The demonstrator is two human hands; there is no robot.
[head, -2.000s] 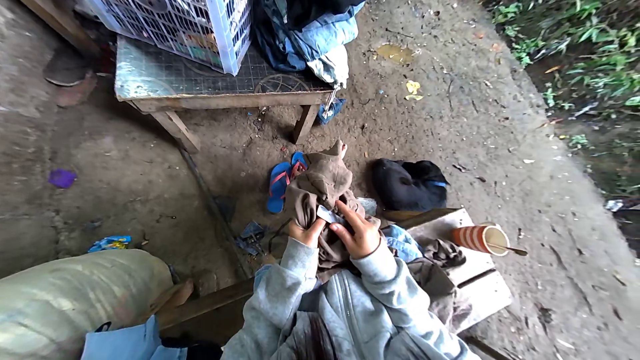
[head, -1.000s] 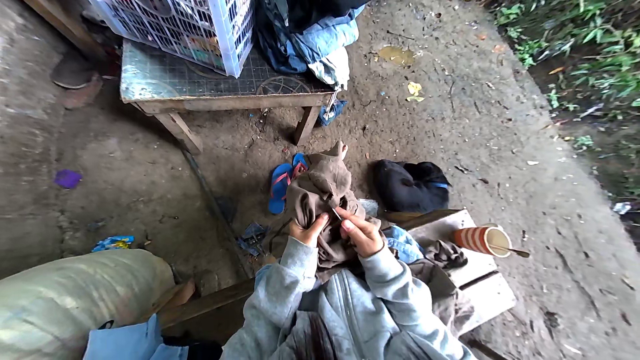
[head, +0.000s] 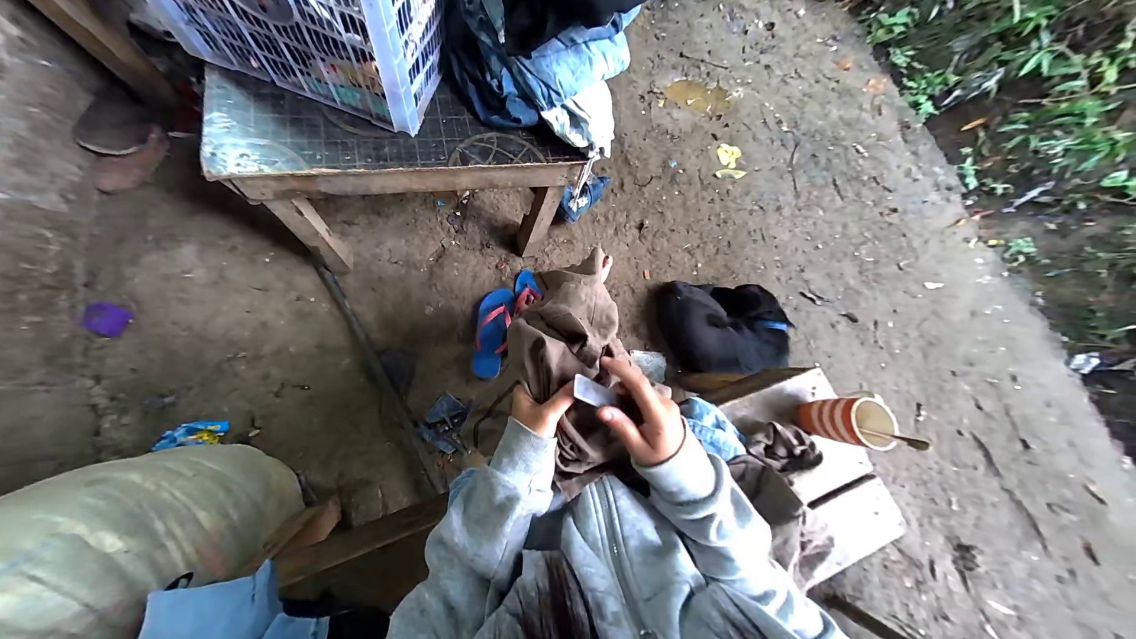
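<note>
Brown cloth (head: 572,328), perhaps a garment, is bunched over my lap. My left hand (head: 540,410) is closed on a fold of it, with the thumb at the lower left end of a small pale flat piece (head: 593,391). My right hand (head: 646,417) lies on the other side, its thumb near the right end of that piece and its index finger stretched over the cloth. What the piece is, and which hand bears it, I cannot tell. Blue flip-flops (head: 492,333) with red straps stand on the ground just left of the cloth.
A low wooden table (head: 399,180) ahead bears a plastic crate (head: 404,67) and piled clothes (head: 577,67). A black dog (head: 710,327) seems curled on the ground. At right, a striped cup (head: 834,420) with a spoon stands on a wooden bench (head: 856,524). A stuffed sack (head: 151,524) lies at left.
One second ago my fingertips were close together at the cloth; now they are farther apart. The pale piece, also seen two seconds ago, shows plainly again between them.
</note>
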